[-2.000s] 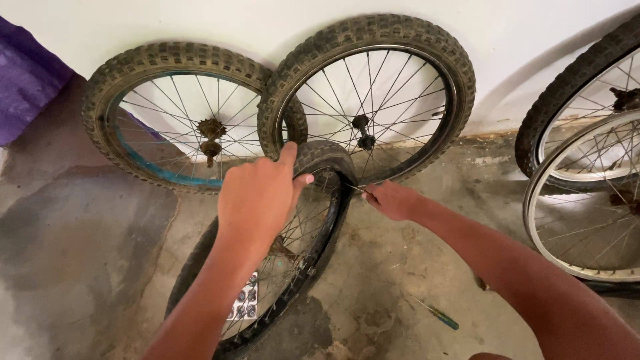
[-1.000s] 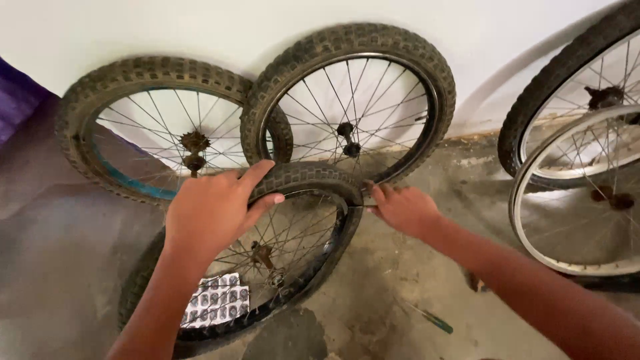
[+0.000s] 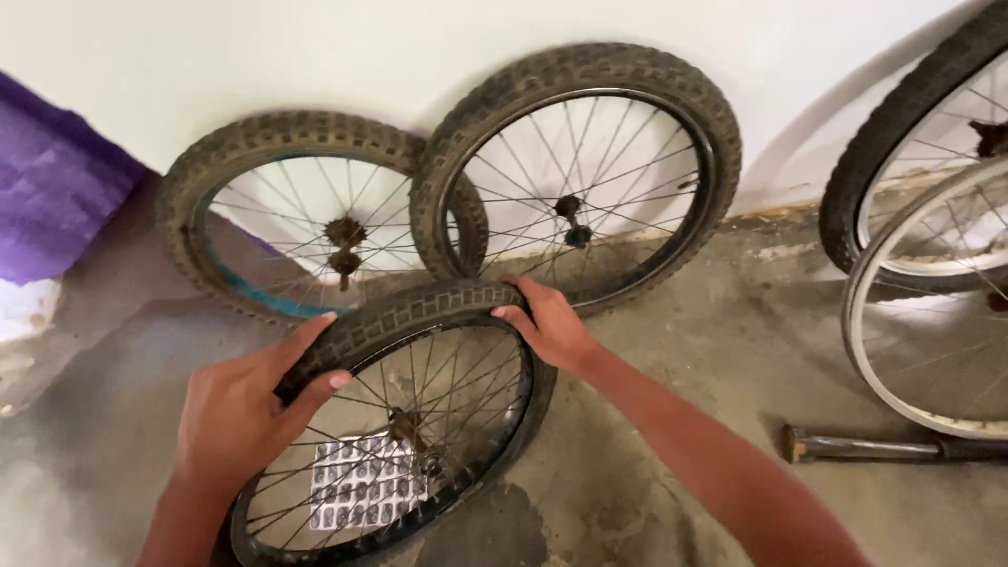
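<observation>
A bicycle wheel with a black rim (image 3: 526,394) and a black tire (image 3: 409,309) stands tilted on the concrete floor in front of me. My left hand (image 3: 252,402) grips the tire at its upper left, thumb on the inner side and fingers over the tread. On the upper right of the same tire, my right hand (image 3: 547,321) holds it between thumb and fingers. Through the spokes shows a sheet of patches (image 3: 366,484) on the floor, partly hidden by the wheel hub (image 3: 405,429). No tool is visible in either hand.
Two knobby-tired wheels, one with a blue rim (image 3: 244,290) and one with a black rim (image 3: 705,169), lean on the white wall. At right are a tired wheel (image 3: 846,197), a bare silver rim (image 3: 854,331) and a metal tube (image 3: 866,449). Purple cloth (image 3: 63,181) hangs at left.
My right hand has gone from holding a thin tool at the rim to gripping the tire. My left hand has moved down the tire's left side, and the wheel leans lower.
</observation>
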